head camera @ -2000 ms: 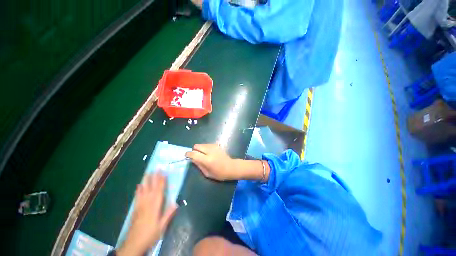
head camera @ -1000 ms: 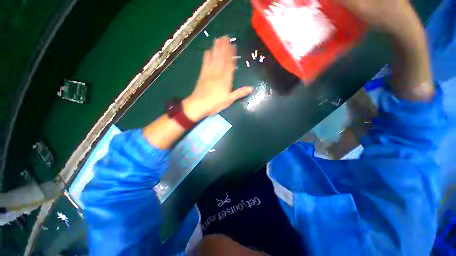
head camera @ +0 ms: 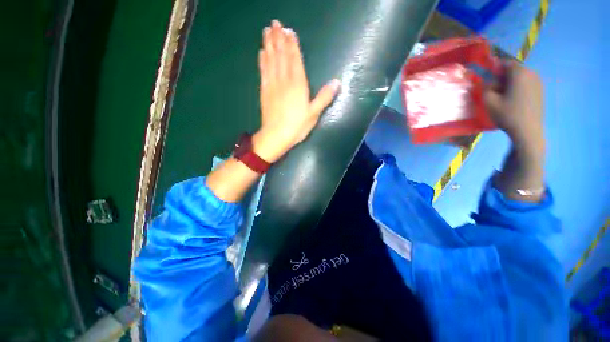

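My right hand (head camera: 523, 110), slightly blurred, grips the right side of the red bin (head camera: 418, 127) and holds it out past the bench's right edge. The bin is tilted with its opening towards me, and a pile of small white pieces (head camera: 438, 99) shows inside. My left hand (head camera: 284, 93), with a red watch on the wrist, lies palm down over the bench (head camera: 224, 80), fingers extended and thumb apart. Whether anything lies under the palm is hidden. A light blue sheet (head camera: 251, 217) shows only as a narrow strip beside my left sleeve. Tweezers cannot be made out.
The conveyor belt (head camera: 110, 160) is on the left behind a worn pale edge (head camera: 155, 123), with phone units (head camera: 100, 211) on it. A brown box partly shows below the bin. Yellow-black floor tape (head camera: 457, 165) and blue stool parts (head camera: 475, 12) lie to the right.
The bin has moved right, from over the bench to beyond its edge, in my right hand. My left hand stays spread over the bench. The view has turned, and less of the sheet shows.
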